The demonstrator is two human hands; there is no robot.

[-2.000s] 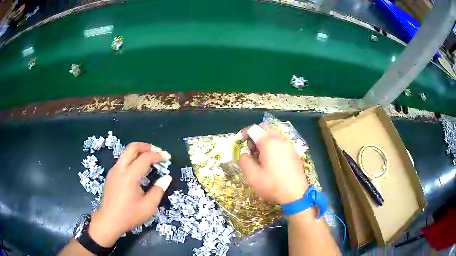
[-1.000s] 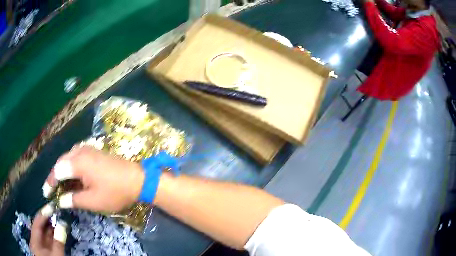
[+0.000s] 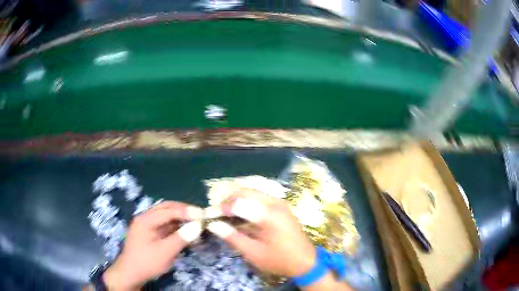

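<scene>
My left hand and my right hand meet at their taped fingertips over the housings. A small pale piece shows blurred between the fingertips; its details are hidden. Pale grey-white plastic housings lie in a pile below my hands, and more housings lie in a loose curve at the left. The clear bag of brass contacts lies open behind and right of my right hand, which covers part of it. A blue wrist strap is on my right wrist.
Green conveyor belt runs behind the worn metal rail, with one pale piece on it. A cardboard tray at right holds a dark pen-like tool and a thin ring. A grey post stands at upper right. Red clothing shows at lower right edge.
The view has swung back left from the tray and the person in red. My right hand has left the bag since the earliest frame, and both hands are now together over the housings.
</scene>
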